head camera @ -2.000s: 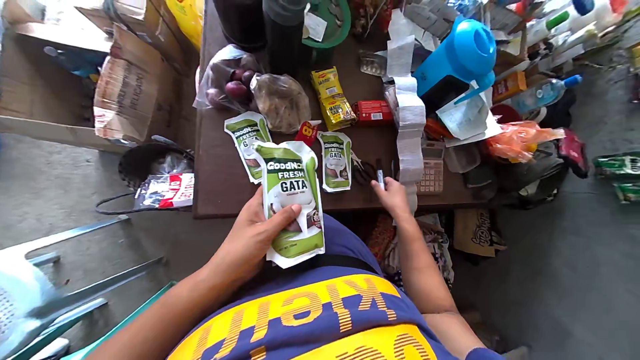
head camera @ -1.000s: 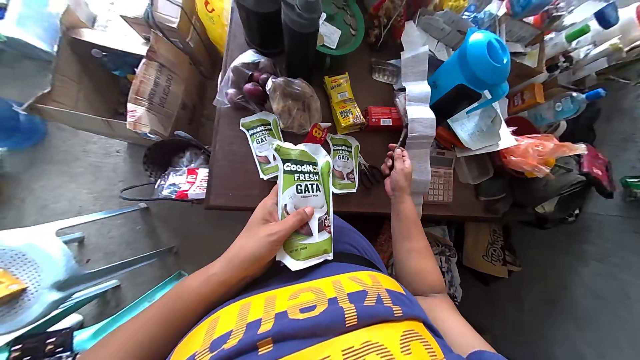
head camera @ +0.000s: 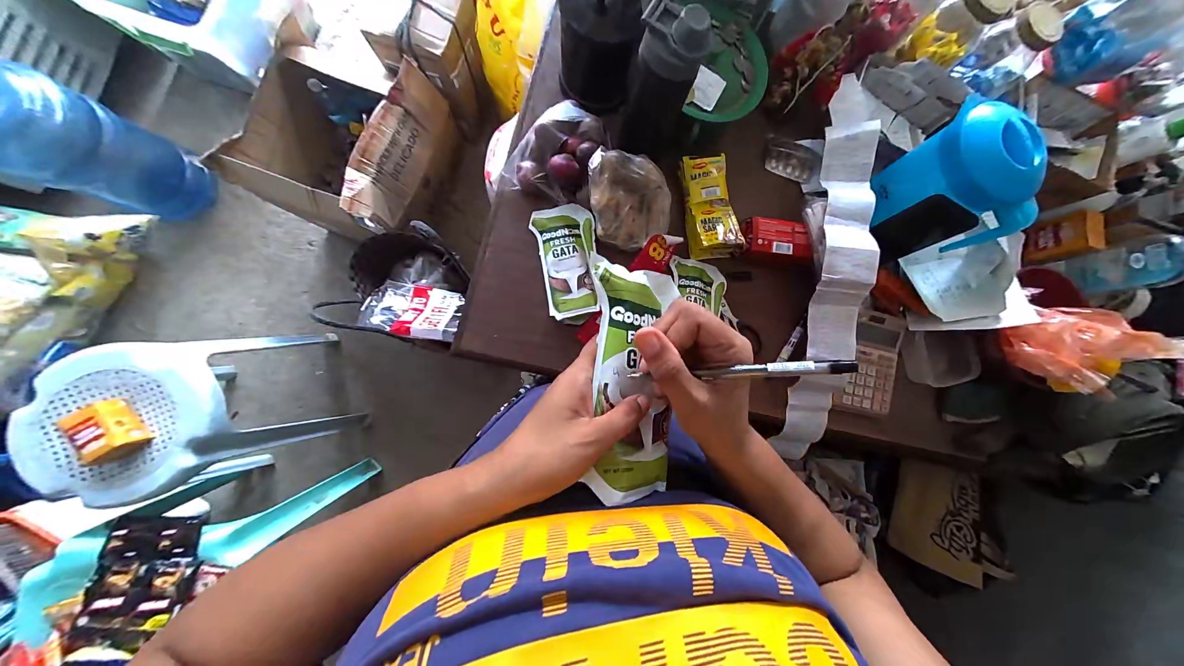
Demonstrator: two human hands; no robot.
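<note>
My left hand [head camera: 564, 430] grips a green-and-white coconut milk pouch [head camera: 638, 453] in front of my body. In my right hand [head camera: 698, 370] is a ballpoint pen [head camera: 786, 368], its tip end at the pouch's front and its dark end pointing right. Beyond my hands, a similar pouch [head camera: 566, 264] lies on the dark table to the left. Another pouch [head camera: 700, 280] lies behind my right hand, which partly hides it. A red packet [head camera: 657, 252] lies between these two.
The brown table [head camera: 499, 314] holds yellow seasoning packs [head camera: 710, 208], a red box [head camera: 778, 240], bagged onions [head camera: 564, 166], a long paper strip [head camera: 844, 231], a blue pitcher [head camera: 971, 176] and a calculator [head camera: 869, 361]. Left are a cardboard box [head camera: 287, 139] and a plastic chair [head camera: 199, 407].
My right hand has moved left from beside the paper strip to the held pouch, with the pen in it. My left hand still grips the pouch.
</note>
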